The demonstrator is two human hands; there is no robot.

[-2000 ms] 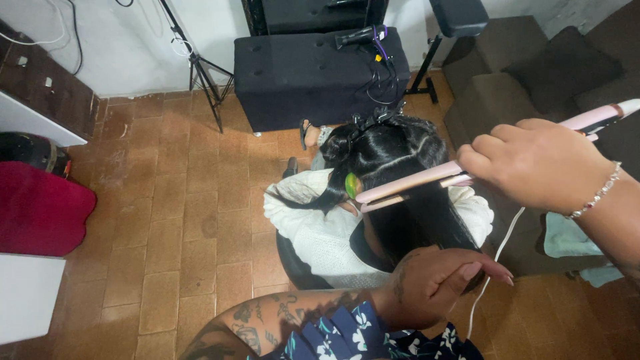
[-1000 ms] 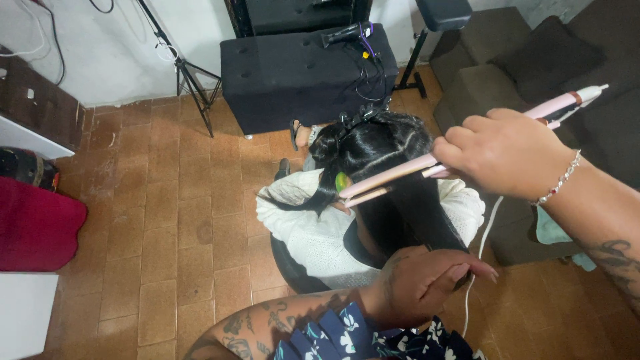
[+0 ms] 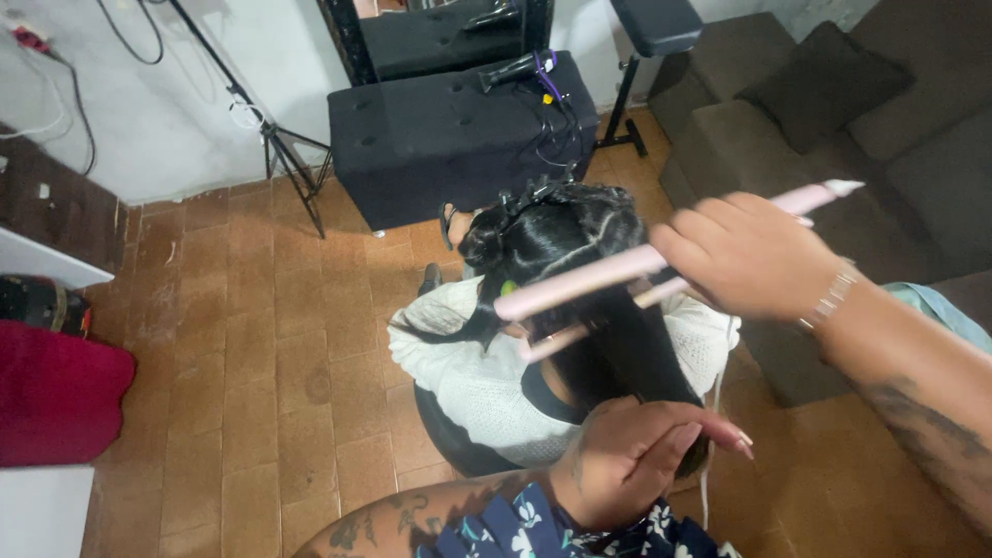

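Observation:
A seated person in a white knit top (image 3: 480,395) faces away from me. Sections of their black hair (image 3: 566,232) are pinned up with dark clips (image 3: 535,190), and a green clip (image 3: 508,289) sits at the left side. My right hand (image 3: 752,252) grips a pink hair straightener (image 3: 581,280); its two arms stand apart around the hair at the back of the head. Lower down, my left hand (image 3: 639,453) is closed around the hanging lengths of straight hair (image 3: 620,349), with its fingertips pointing right.
Beyond the person stands a dark tufted ottoman (image 3: 442,139) with a hair dryer (image 3: 515,71) on it, before a mirror (image 3: 442,35). A black tripod (image 3: 271,132) is at the left, a padded armrest stand (image 3: 659,27) and a brown sofa (image 3: 744,132) at the right. The straightener's cord (image 3: 709,457) hangs down.
The straightener's arms were close together in the earlier frames and are now spread wider. My left hand remains low at the hair. The view has shifted slightly.

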